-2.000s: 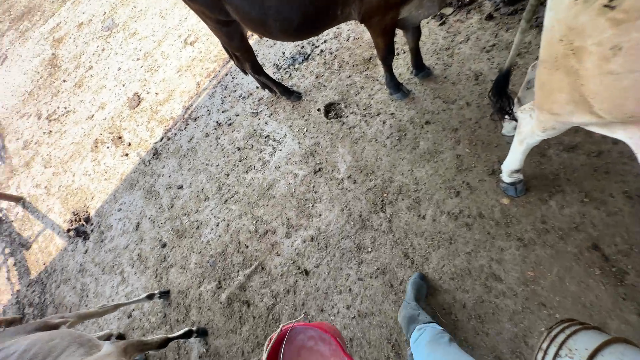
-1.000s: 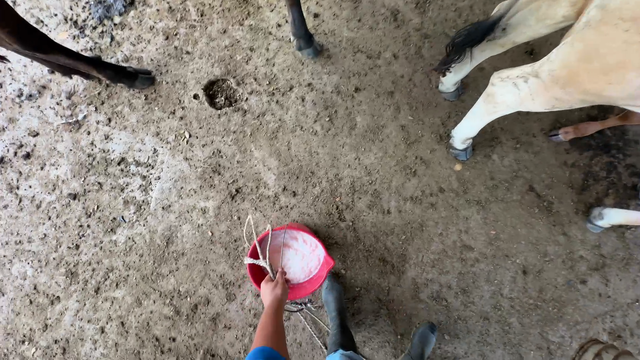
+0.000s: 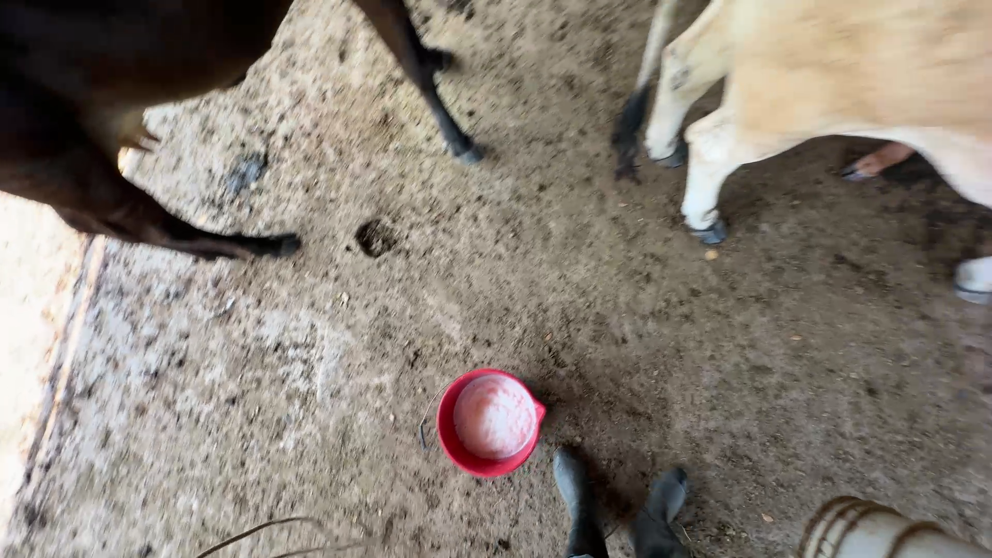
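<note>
Neither my left hand nor my right hand is in the picture. A red plastic bucket (image 3: 490, 467) with a pouring lip stands on the dirty floor, its wire handle hanging down on the left side. Frothy white liquid (image 3: 494, 417), likely milk, lies inside it. Just right of the bucket are my rubber boots (image 3: 577, 496). A blurred loop of rope (image 3: 271, 527) shows at the bottom edge, left of the bucket; what holds it is hidden.
A dark brown cow (image 3: 116, 85) stands at the upper left, udder partly visible. At the upper right is a pale tan cow (image 3: 837, 70). A whitish ribbed container (image 3: 868, 531) is at the lower right. Dung (image 3: 376, 237) lies on the ground ahead.
A hand held the bucket's handle and rope one second ago; now the bucket stands released, its handle down, and that hand is out of view.
</note>
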